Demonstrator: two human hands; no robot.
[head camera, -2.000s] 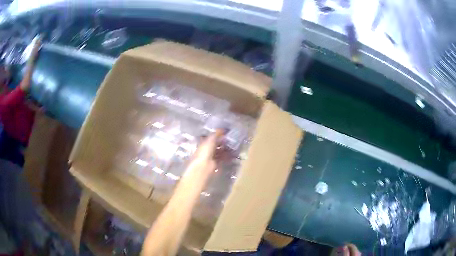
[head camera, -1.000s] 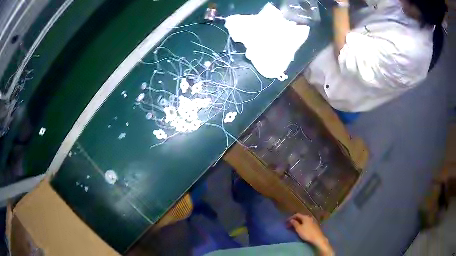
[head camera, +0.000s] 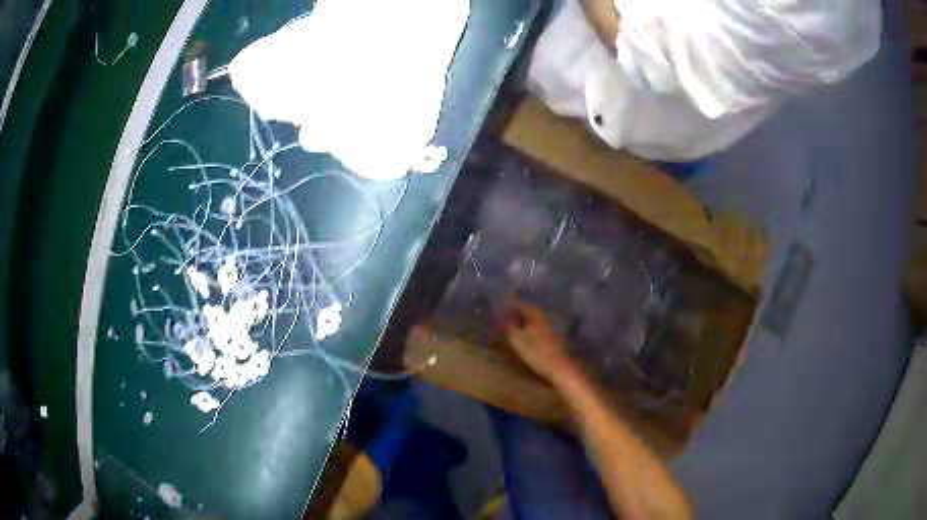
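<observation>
My right hand (head camera: 531, 333) reaches from the lower right into the open parts carton (head camera: 473, 378) below the belt edge. The fingers are blurred and I cannot tell whether they hold anything. The carton has a dark interior with shiny clear boxes (head camera: 554, 239) and thin wires in it. My left hand is not in view. On the green belt lies a heap of white wired pieces (head camera: 232, 340) with tangled pale leads.
A white cloth or bag (head camera: 356, 76) lies beyond the heap, with a small reddish part (head camera: 195, 73) at its left. A pale metal rail (head camera: 100, 274) runs along the belt's left. A person in white clothing (head camera: 701, 61) is at the top right. A yellowish-brown object (head camera: 356, 490) shows below the belt edge.
The view has swung right, and the brown packing carton has left it. My right hand has moved from beside the parts carton's near edge to inside it.
</observation>
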